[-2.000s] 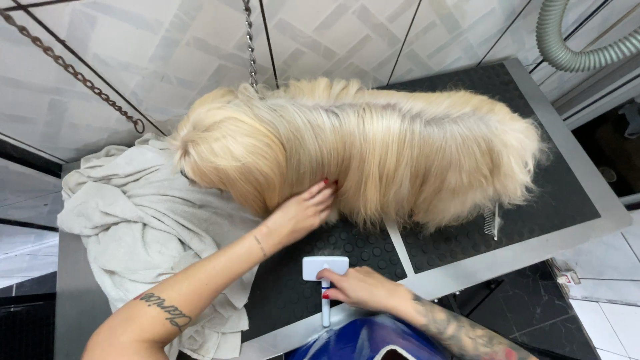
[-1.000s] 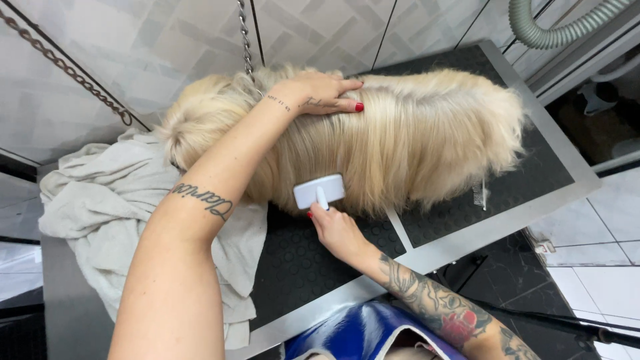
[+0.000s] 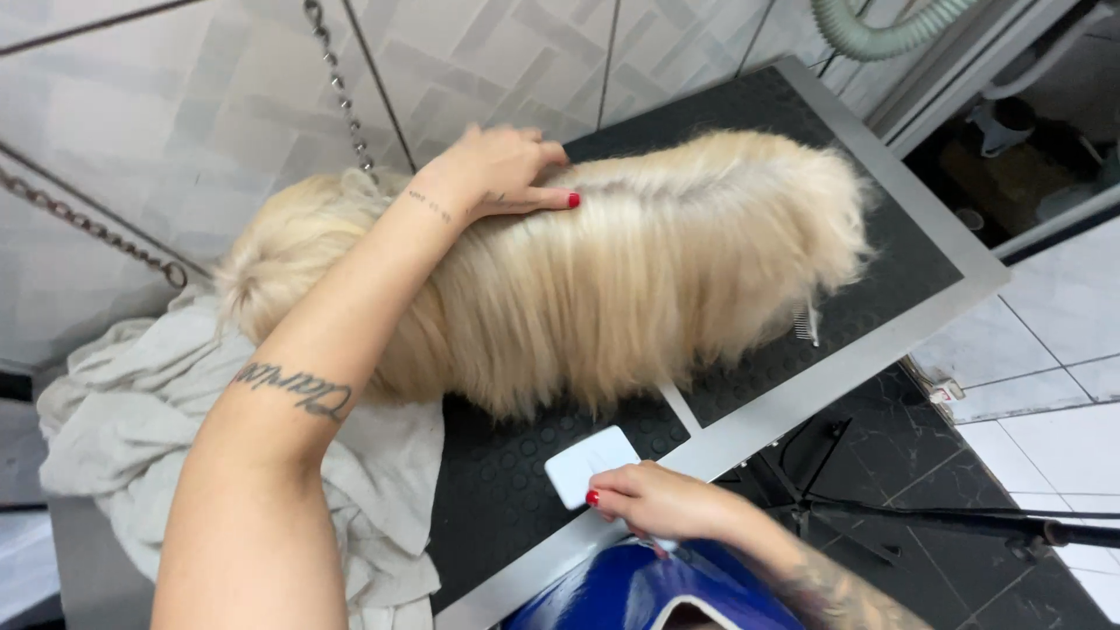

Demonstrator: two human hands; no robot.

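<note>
A long-haired, cream-coloured dog (image 3: 595, 289) is on the black rubber top of a grooming table (image 3: 516, 472), its head to the left and its coat hanging down its side. My left hand (image 3: 507, 175) rests on the dog's upper back, thumb and fingers spread, with no tool in it. In my right hand (image 3: 656, 500) is the handle of a pale slicker brush (image 3: 591, 465). The brush is over the table's near edge, apart from the coat, its bristles out of sight. Beneath the hair at the rear, a metal comb (image 3: 806, 325) partly shows.
A crumpled light grey towel (image 3: 367, 490) lies at the left, by the dog's head. Two metal chains (image 3: 337, 87) hang near the tiled wall. A ribbed hose (image 3: 884, 31) is at the upper right. Black metal legs and a bar (image 3: 945, 518) stand beyond the table's near right side.
My left hand has moved from the dog's near side onto its back. The brush, up against the lower coat one second ago, is now lower and away from it, still in my right hand.
</note>
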